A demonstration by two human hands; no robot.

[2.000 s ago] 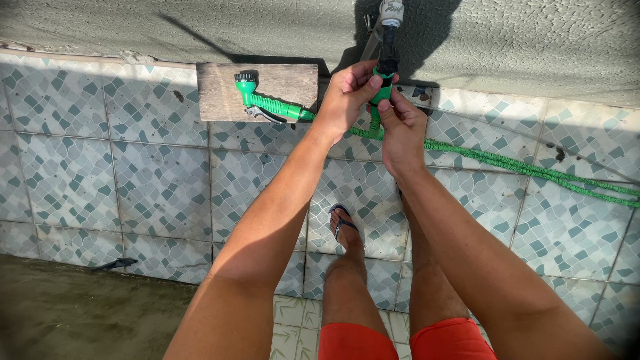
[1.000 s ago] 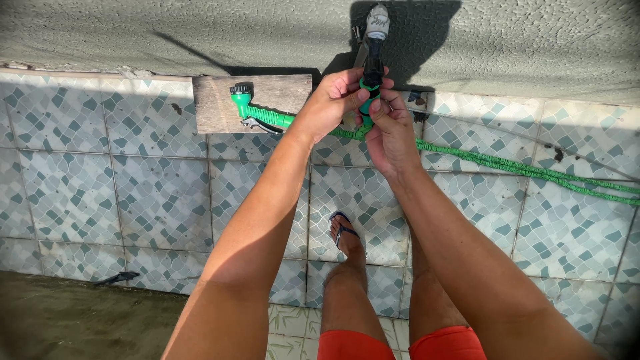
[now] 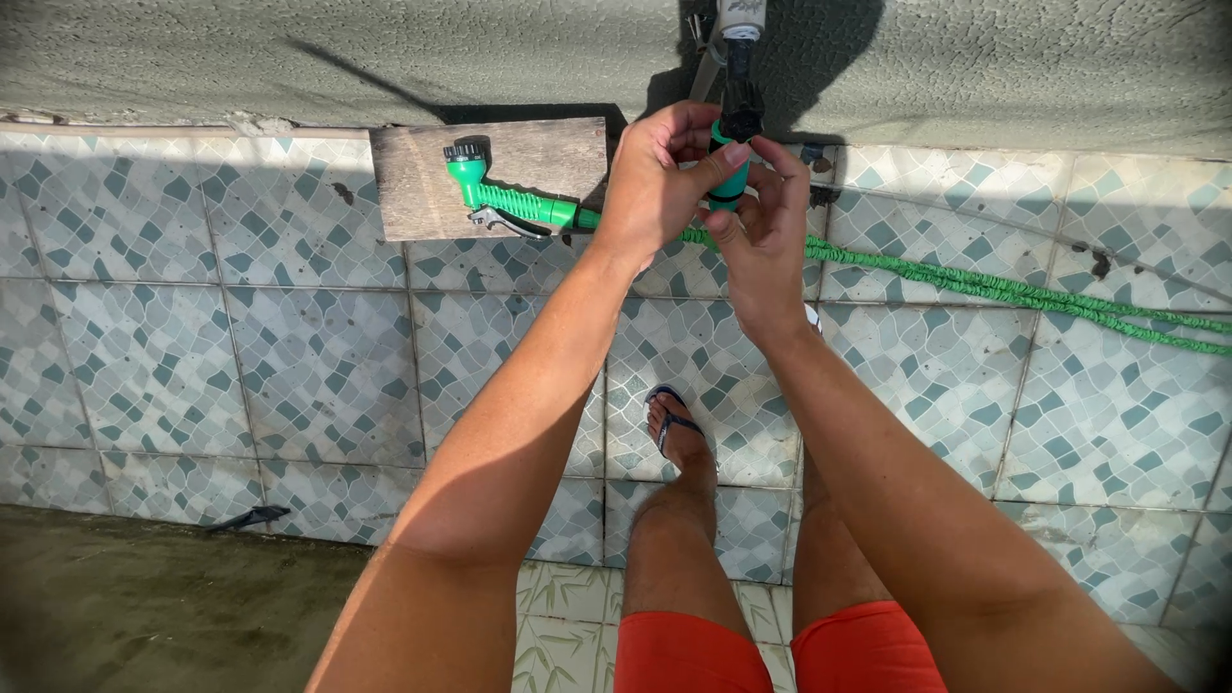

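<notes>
My left hand [image 3: 664, 173] and my right hand [image 3: 766, 217] both grip a green hose connector [image 3: 729, 178] by its sides. Its upper end meets a black threaded fitting [image 3: 741, 106] below a whitish pipe end [image 3: 741, 17] at the wall; whether the two are joined I cannot tell. A green expandable hose [image 3: 924, 272] runs from behind my hands to the right. Left of my hands a green spray nozzle [image 3: 515, 203] with a black head and a grey lever lies across a wooden board [image 3: 414, 183]. My fingers hide part of the connector.
A rough grey wall [image 3: 539, 58] rises along the tiled floor [image 3: 318, 375]. A dark piece of debris [image 3: 248, 518] lies at the lower left, beside a brownish-green surface [image 3: 173, 597]. My sandalled foot [image 3: 679, 428] stands below my hands.
Both hands stay around the green connector beneath the black fitting, with small shifts of the fingers. The nozzle and the board have not plainly moved.
</notes>
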